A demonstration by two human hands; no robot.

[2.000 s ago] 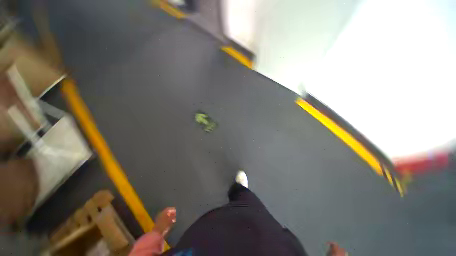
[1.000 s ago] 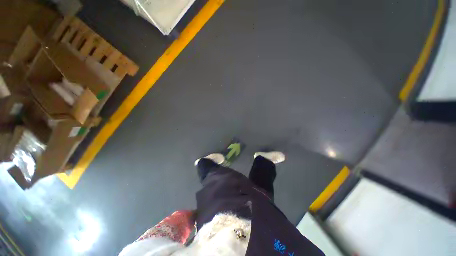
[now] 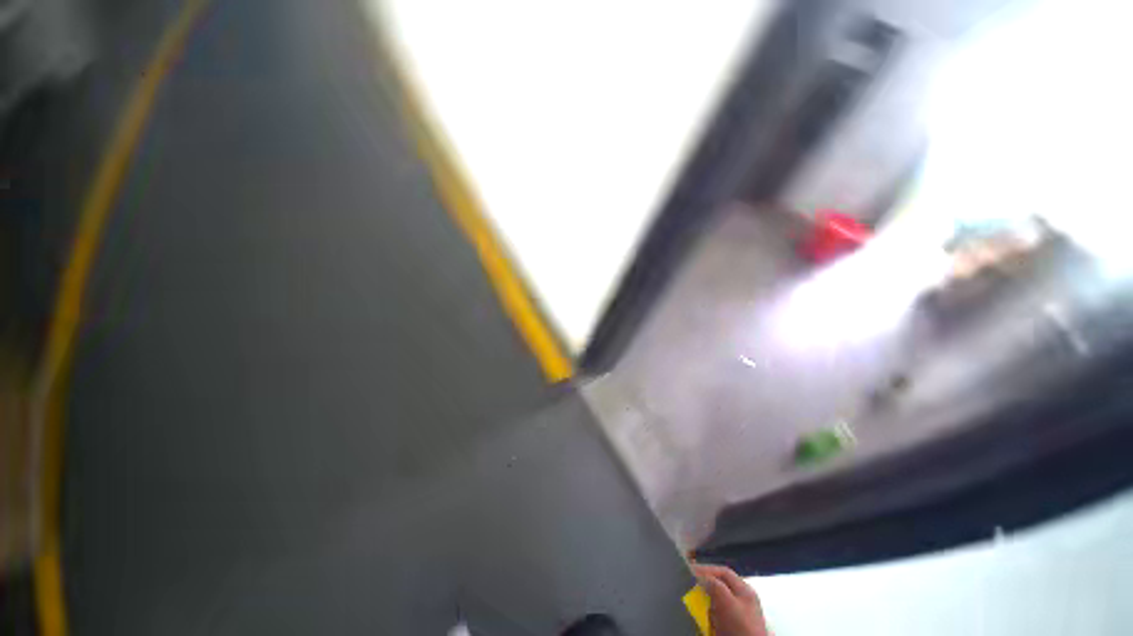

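Note:
The view is blurred. My right hand [image 3: 733, 599] is small at the bottom edge, right of centre, in front of the corner of an opening. Its fingers are too blurred to tell whether they hold anything. My left hand is out of the picture. Below me is a grey floor [image 3: 311, 348], with a bit of dark clothing or leg [image 3: 590, 625] at the bottom edge.
Yellow lines edge the aisle at left [image 3: 68, 323] and middle [image 3: 497, 267]. A white wall or panel [image 3: 559, 137] stands beyond. Right of it is an opening with a paler floor [image 3: 696, 348], a red bucket-like object [image 3: 835, 236] and a green object [image 3: 818, 447].
The view has turned right. The boxes, pallet and floor arrow have left the picture, and the opening has come into view at right. My right hand has appeared at the bottom.

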